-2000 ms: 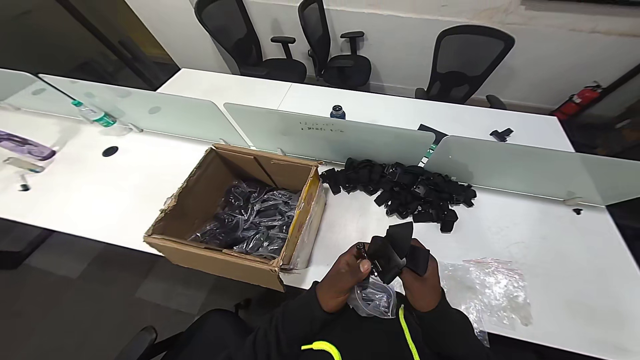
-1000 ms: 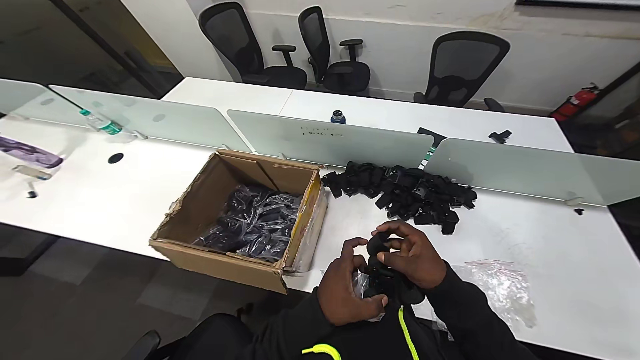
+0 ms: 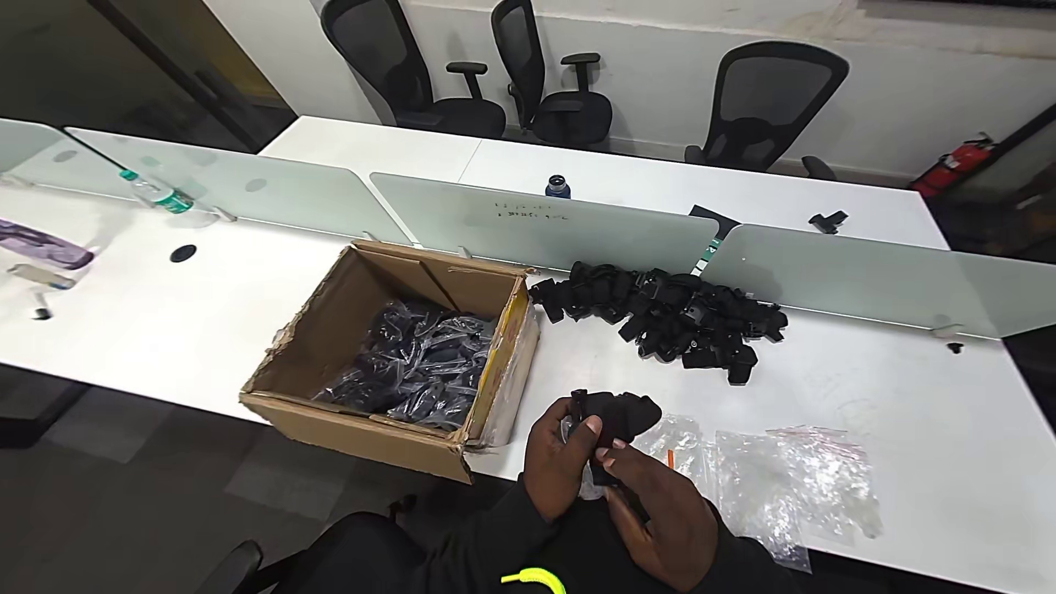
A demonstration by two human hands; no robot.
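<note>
A black strap-like item (image 3: 620,415) is held at the desk's front edge. My left hand (image 3: 554,464) grips its left side, thumb on top, with some clear plastic beside the fingers. My right hand (image 3: 664,513) has its fingertips against the item's lower part; its palm side is partly hidden. Beyond the hands lies a pile of similar black items (image 3: 676,313). To the left stands an open cardboard box (image 3: 355,429) holding black items in clear plastic bags (image 3: 421,363). Flattened clear plastic bags (image 3: 792,483) lie to the right of my hands.
Frosted glass dividers (image 3: 544,219) run behind the pile and box. A plastic bottle (image 3: 157,194) lies against the left divider. A dark blue bottle (image 3: 558,188) stands beyond them, with office chairs (image 3: 771,99) further back. A small black piece (image 3: 954,348) sits at the right.
The black item in my hands has changed its shape and position, reaching further over the desk. My right hand has moved from the item's top to its lower right side.
</note>
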